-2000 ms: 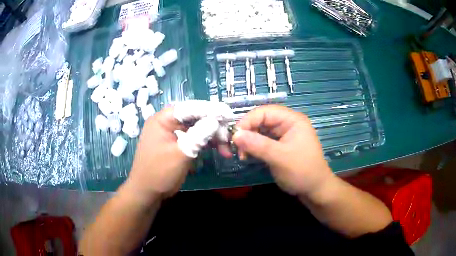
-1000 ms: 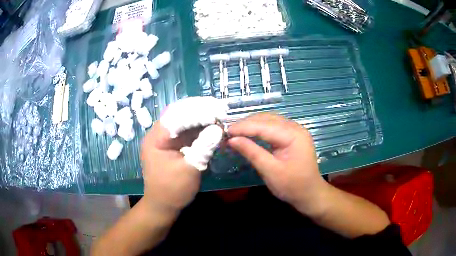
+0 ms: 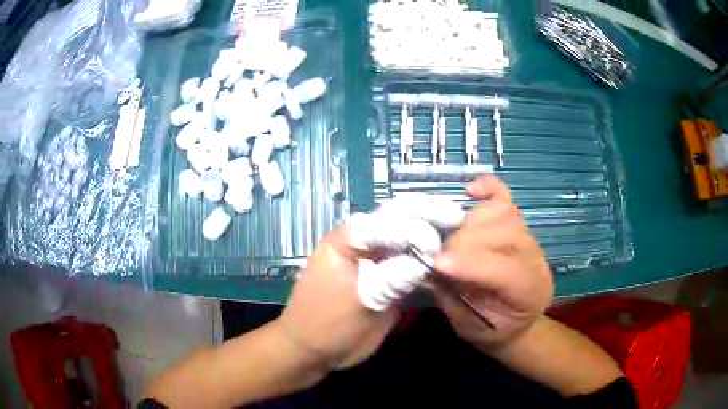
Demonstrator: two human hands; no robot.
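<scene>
My left hand (image 3: 351,295), with white ribbed finger cots on the thumb and fingers, and my bare right hand (image 3: 499,272) meet in front of the grooved tray. A thin dark metal shaft (image 3: 477,310) runs from the left fingertips across the right palm; both hands hold it. Whether a white piece is on its far end is hidden by the fingers. The clear grooved tray (image 3: 559,220) behind my hands holds several silver shafts (image 3: 438,136) standing in line between white sleeve pieces.
A second grooved tray (image 3: 247,252) at the left holds heaped white caps (image 3: 239,120). A sleeve box (image 3: 437,36) and a shaft box (image 3: 587,44) are at the back. Plastic bags (image 3: 72,160) lie far left, an orange fixture (image 3: 701,160) far right. Red stools (image 3: 654,343) are below.
The view has shifted, so the trays sit further right. My right hand has turned more palm-up, and a long dark shaft now shows across it.
</scene>
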